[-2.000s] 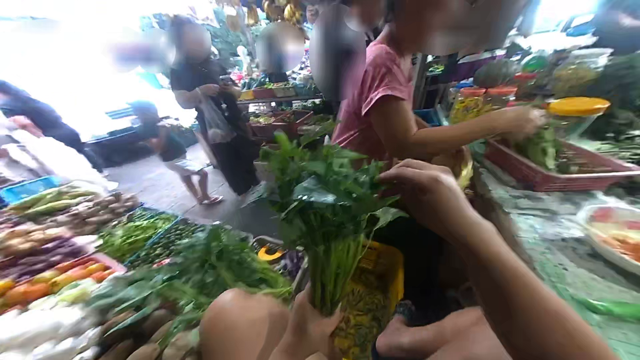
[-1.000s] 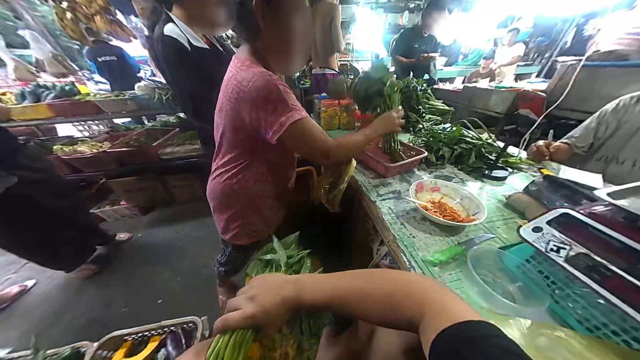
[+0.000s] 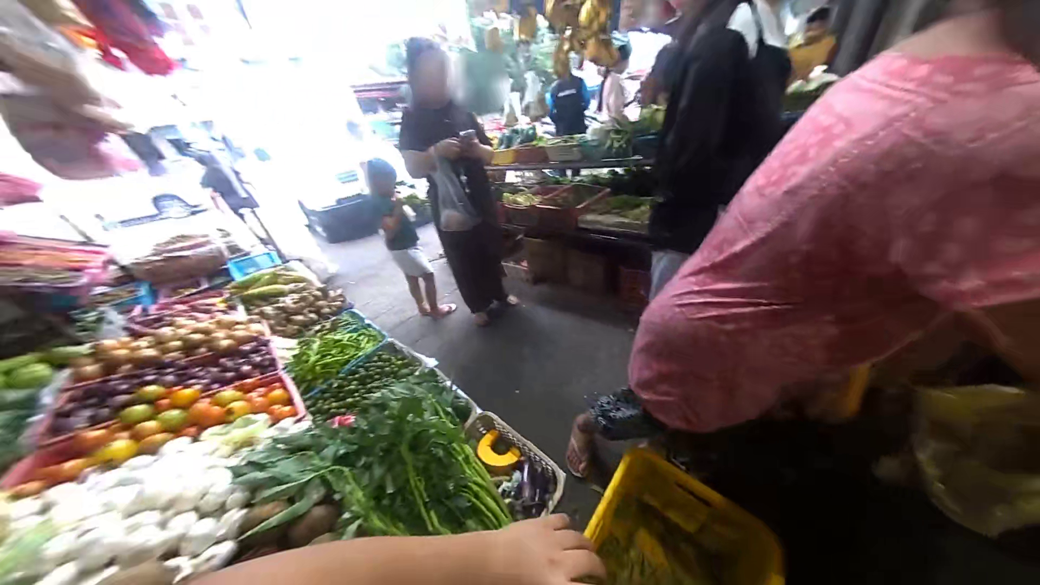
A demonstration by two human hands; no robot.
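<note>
My left hand (image 3: 561, 552) reaches in from the lower left, beside the left rim of a yellow plastic crate (image 3: 678, 496). Its fingers bend downward, and the bottom edge of the view cuts them off, so whether they hold anything is hidden. Green leafy material lies inside the crate. Just above my left forearm, bunches of leafy greens with long stems (image 3: 414, 463) rest on the produce display. A basket (image 3: 552, 463) with a cut pumpkin (image 3: 497, 452) and eggplants (image 3: 532, 487) stands beyond my hand. My right hand is out of view.
White garlic bulbs (image 3: 138, 504), tomatoes (image 3: 207, 414), red onions (image 3: 171, 378) and green limes (image 3: 366, 382) fill trays at left. A person in a pink top (image 3: 812, 244) bends close by at right. Another person (image 3: 455, 179) and a child (image 3: 398, 236) stand in the aisle (image 3: 520, 366).
The view has swung left from the counter to the produce display. The person in pink now bends down. My right hand, earlier on a bunch of greens, has left the view.
</note>
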